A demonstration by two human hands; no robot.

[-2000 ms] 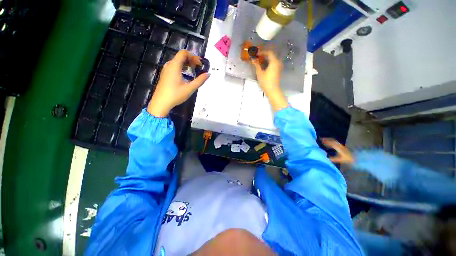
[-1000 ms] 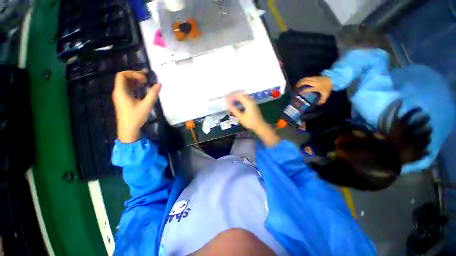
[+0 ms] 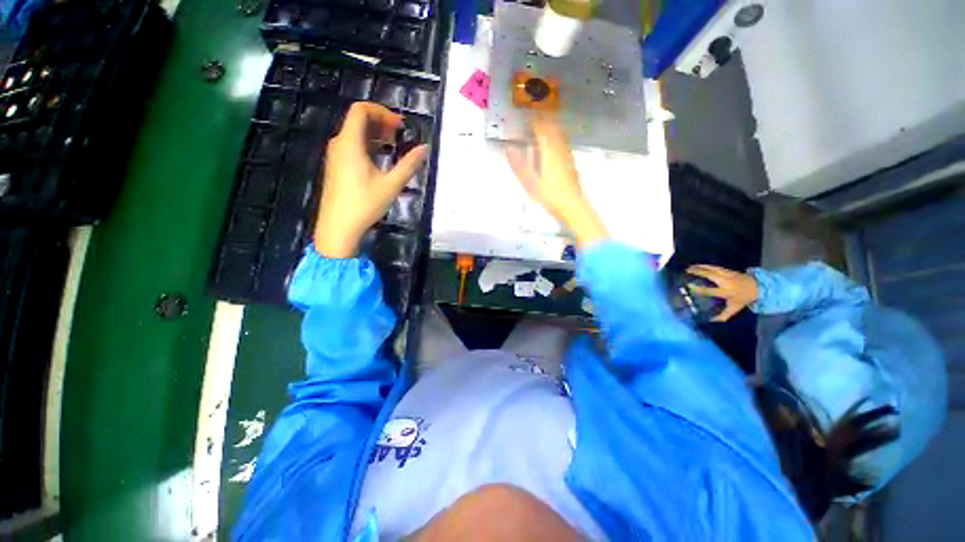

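Note:
My left hand [image 3: 360, 175] is over the black blister tray [image 3: 265, 191], thumb and fingers curved around a small black ring [image 3: 408, 138], which is hard to tell from the dark tray behind. My right hand [image 3: 552, 175] is blurred, over the front edge of the grey base plate [image 3: 624, 122], fingers apart, with nothing visible in it. The orange fixture [image 3: 522, 93] is just beyond its fingertips. A black insert [image 3: 538, 89] sits in the fixture. The white press head [image 3: 556, 32] is above and behind the fixture.
A pink tag [image 3: 475, 89] lies left of the plate. Loose black parts [image 3: 170, 306] lie on the green conveyor [image 3: 127, 371]. White scraps [image 3: 529, 284] and an orange connector [image 3: 463, 265] are below the machine's front edge. Another person's hand [image 3: 725, 291] holds a dark object at right.
My right hand left the fixture, came back near the machine's front edge, and is now again near the plate. My left hand stays curved over the tray. The camera view swung right and back.

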